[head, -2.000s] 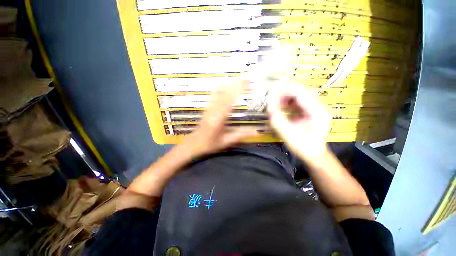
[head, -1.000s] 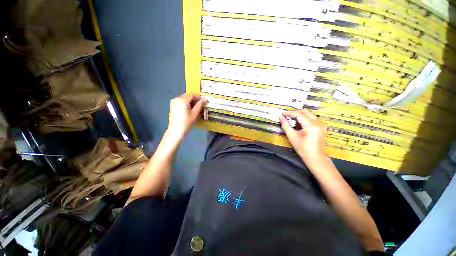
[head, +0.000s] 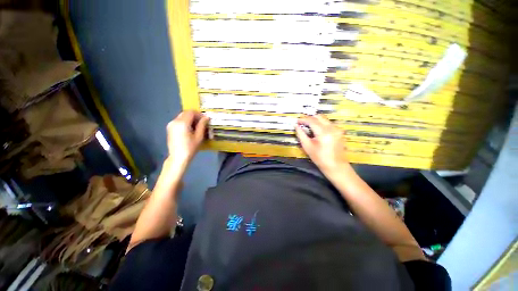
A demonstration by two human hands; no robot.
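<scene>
The yellow sewing template [head: 392,145] lies in front of me, its near edge by my apron. White strips [head: 258,57] lie side by side in rows on its left half. My left hand [head: 186,135] is at the template's left edge, fingertips pinched on the left end of the nearest white strip [head: 250,121]. My right hand [head: 324,142] has thumb and finger at that strip's right end. A dark bare slot runs between this strip and the near edge. A loose white strip [head: 434,74] lies bent on the right half.
Brown cut pieces [head: 102,207] hang and lie on racks at the left. A yellow line [head: 94,96] runs along the grey floor. A smooth grey-blue surface [head: 488,187] stands at the right. My dark apron [head: 272,227] is below the template.
My hands were blurred and close together over the template, then spread to the strip's two ends. Over the last second they stay there. The view has shifted. The loose strip now lies bent.
</scene>
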